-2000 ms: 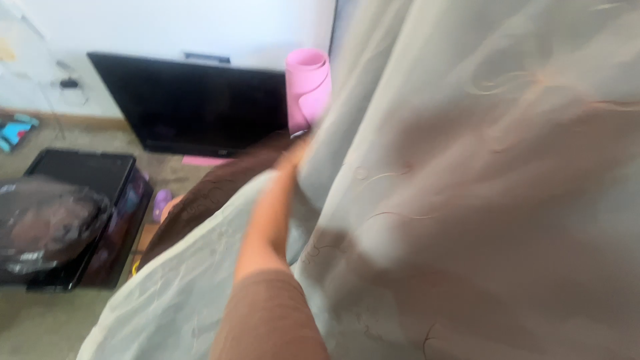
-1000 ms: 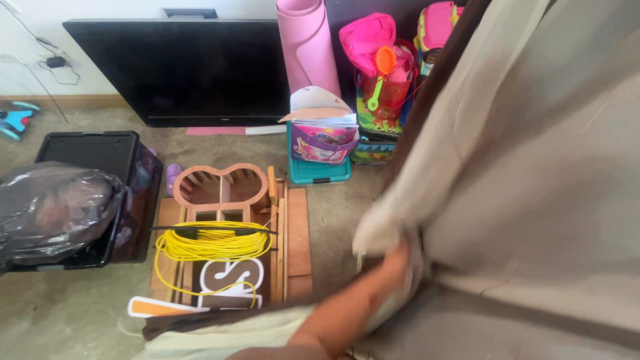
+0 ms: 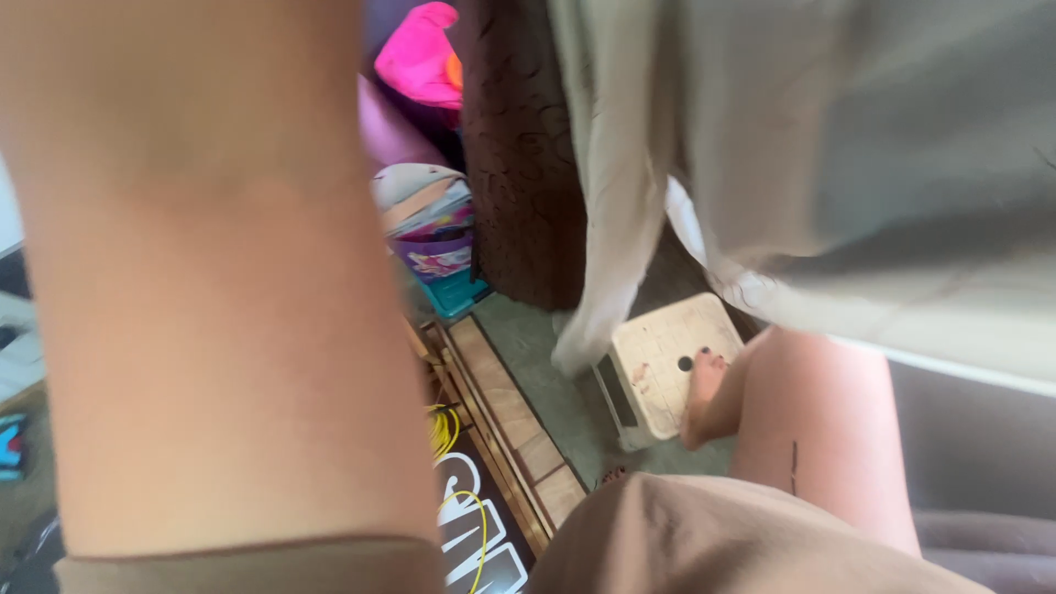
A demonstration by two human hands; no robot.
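A bare forearm with a brown sleeve fills the left side of the view; its hand lies beyond the top edge. My other hand does not show either. Light sheer curtain fabric [image 3: 924,190] spreads over the upper right, its loose edge hanging down near the middle. Beside it hangs a dark brown patterned curtain [image 3: 528,157]. Below the fabric, one bare foot rests on a cream plastic step stool [image 3: 660,355], with the leg reaching to the lower right. What either hand holds cannot be seen.
Wooden boards [image 3: 511,412] lie on the floor with a coiled yellow cord [image 3: 443,431] and a sign with white-edged letters [image 3: 483,528]. Behind them are a teal bin [image 3: 452,293], a purple printed bag [image 3: 433,257] and a bright pink item [image 3: 419,58].
The forearm, lower in the view before, now rises large at the left, and the hand that gripped the light curtain is out of view. The view has tilted strongly, showing the stool and leg.
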